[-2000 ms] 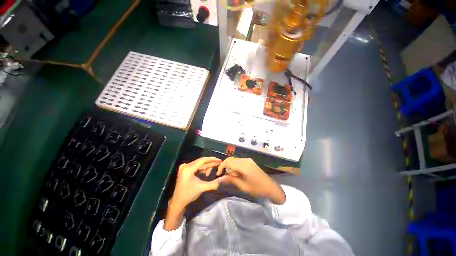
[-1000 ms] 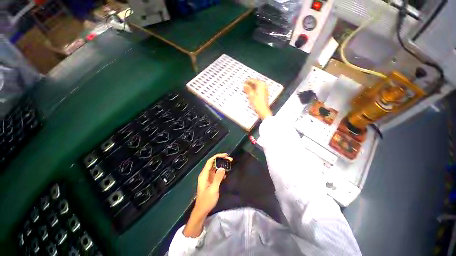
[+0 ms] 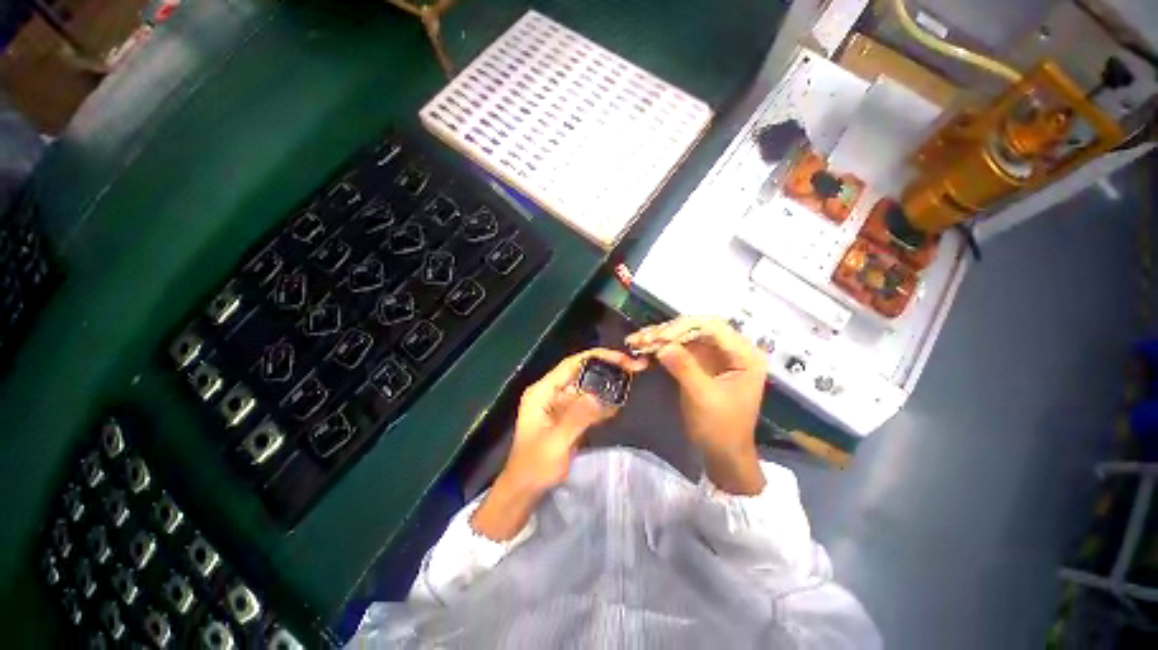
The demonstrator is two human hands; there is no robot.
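My left hand (image 3: 552, 413) holds a small black square watch case (image 3: 603, 382) with a shiny rim, its open face turned up. My right hand (image 3: 714, 375) is just right of it, thumb and fingertips pinched together near the case's upper right edge. Something tiny and pale seems to be between those fingertips, too small to make out. The white parts tray (image 3: 559, 121) with rows of dark slots lies beyond my hands. The black blister tray (image 3: 518, 282) to the left holds dark square frames, with several silvery-centred pieces along its left end.
The press base (image 3: 692, 273) stands at the right with orange-brown fixtures (image 3: 876, 278), a dark lump (image 3: 780, 140) and front knobs. The brass-gold press cylinder (image 3: 978, 178) leans over them. Another black tray (image 3: 95, 508) with silvery-centred pieces lies at the lower left.
My right hand has come back from the white parts tray to beside the watch case. My left hand still holds the case, now slightly farther right. The camera view has shifted.
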